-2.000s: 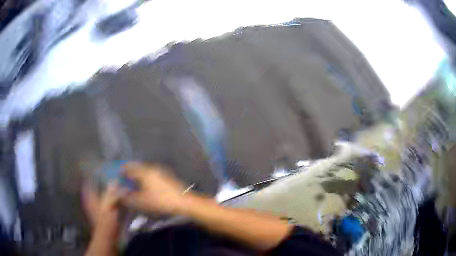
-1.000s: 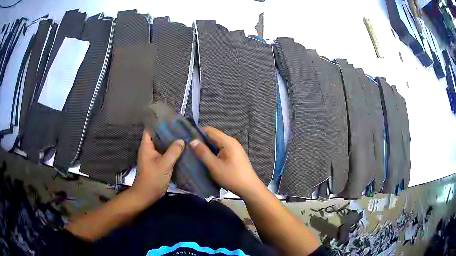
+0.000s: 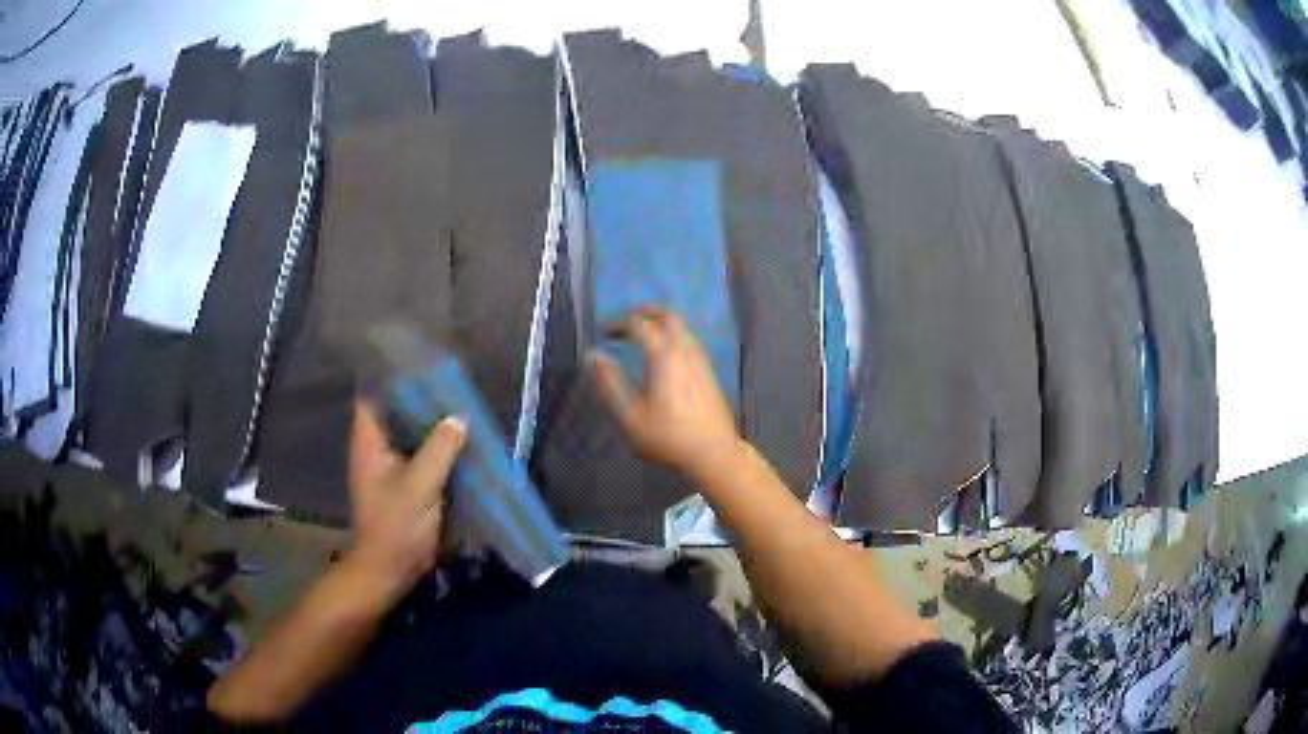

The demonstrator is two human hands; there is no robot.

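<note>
My left hand (image 3: 395, 488) is closed around a bundle of small cut pieces (image 3: 481, 466), grey-brown and blue, held slanting above the table's near edge. My right hand (image 3: 667, 394) has its fingers spread over the lower part of a flat blue piece (image 3: 660, 222). The blue piece lies on a stack of long grey-brown cut panels (image 3: 775, 273). The right hand is a little blurred, and I cannot tell whether its fingertips touch the blue piece. Another grey-brown piece (image 3: 385, 215) lies on the stack left of centre.
More panel stacks (image 3: 932, 287) stand side by side across the white table (image 3: 918, 36). A white rectangle (image 3: 194, 222) lies on a left stack. A thin yellow strip (image 3: 1086, 50) and dark strips (image 3: 1198, 65) lie at the far right. Fabric scraps (image 3: 990, 609) cover the floor.
A blue piece now lies on the middle stack. My right hand has left the bundle and moved over that piece. My left hand keeps the bundle, slightly further left.
</note>
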